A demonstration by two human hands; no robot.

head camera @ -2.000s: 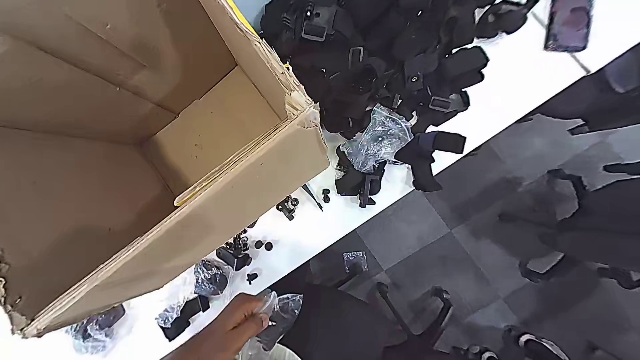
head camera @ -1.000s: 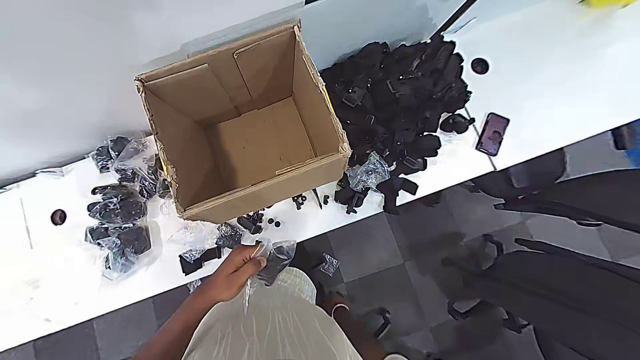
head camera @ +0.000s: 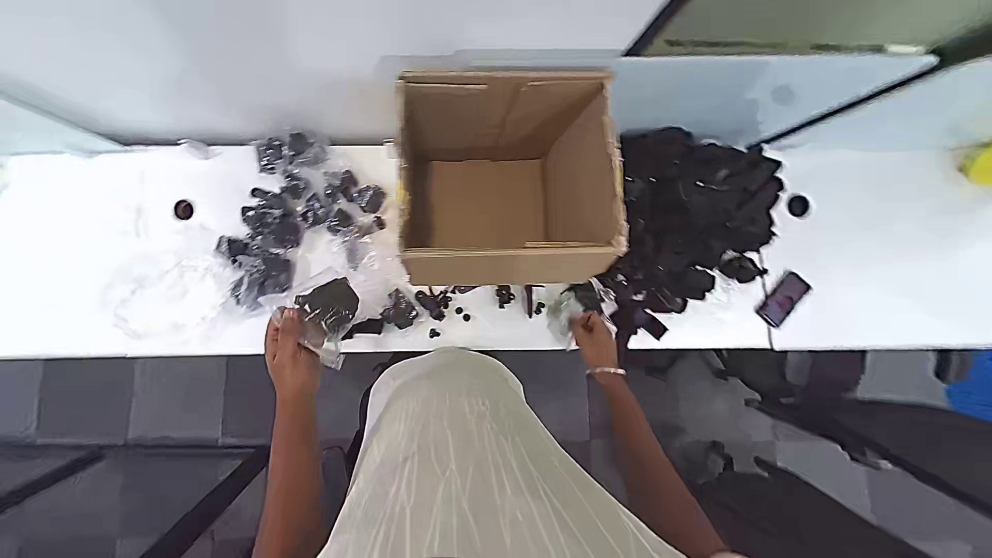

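My left hand point(head camera: 291, 349) pinches a clear plastic bag with a black item point(head camera: 332, 304) inside, over the table's front edge. My right hand point(head camera: 595, 339), with a bangle at the wrist, has its fingers closed on a clear plastic bag point(head camera: 564, 318) beside the front of the black pile; its contents cannot be made out. An open cardboard box point(head camera: 511, 267) stands between and behind the hands. To its right lies a large heap of black straps and mounts point(head camera: 690, 201). Left of it are several bagged black parts point(head camera: 271, 225).
Small black screws and parts point(head camera: 434, 304) lie along the box's front on the white table point(head camera: 868, 310). A phone point(head camera: 783, 298) rests at the right near the edge. Round holes point(head camera: 184, 209) are in the tabletop. Chairs point(head camera: 845, 426) stand at the lower right.
My left hand has moved left with the bagged black item, away from the box's front. My right hand has come up to the table by the pile and holds a bag. The view has shifted widely.
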